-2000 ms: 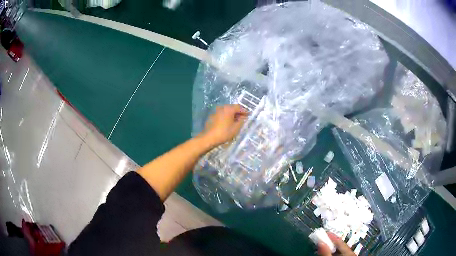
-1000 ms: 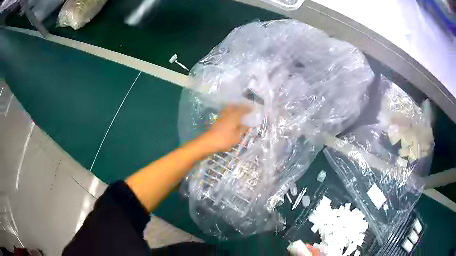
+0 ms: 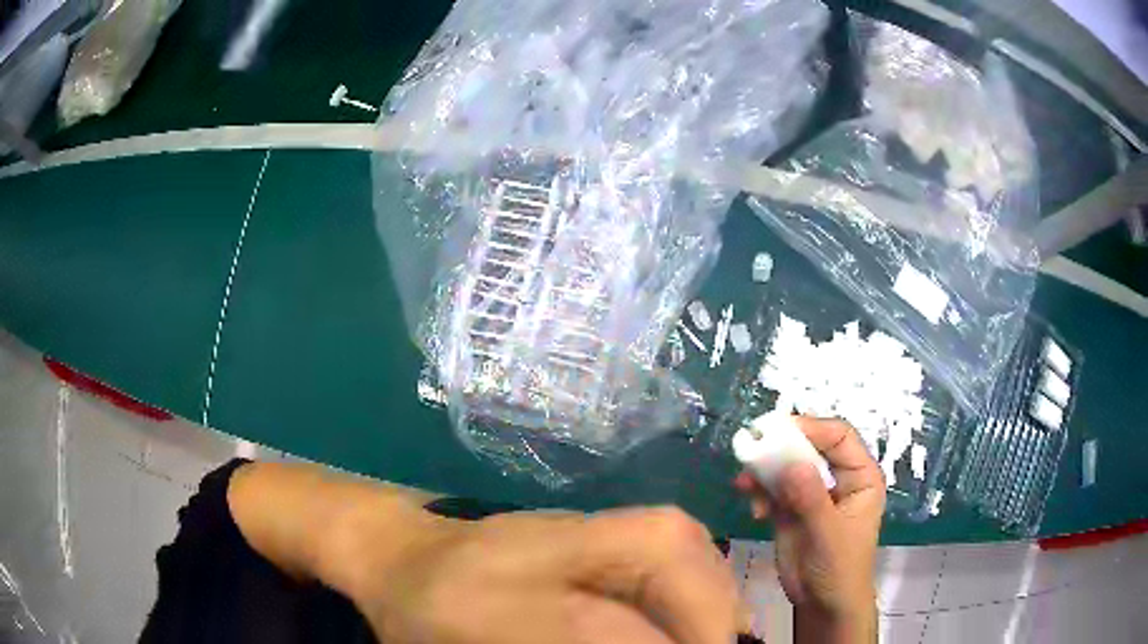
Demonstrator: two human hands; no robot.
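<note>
My right hand holds a white plastic housing between thumb and fingers, just in front of a loose heap of small white parts. My left hand is large and close to the camera at the bottom middle, back towards me, fingers curled. Its fingertips are hidden, so I cannot tell if it holds anything. A large clear plastic bag lies beyond it, with ladder-like rows of clear parts inside.
Several white units sit on a ribbed clear tray at right. A smaller clear bag with a white label lies behind the heap. A thin tool and clear pieces lie left of the heap. A T-shaped part is beyond the large bag.
My left hand has left the large bag and come back towards me. My right hand with the housing has come fully into view. The camera view has shifted.
</note>
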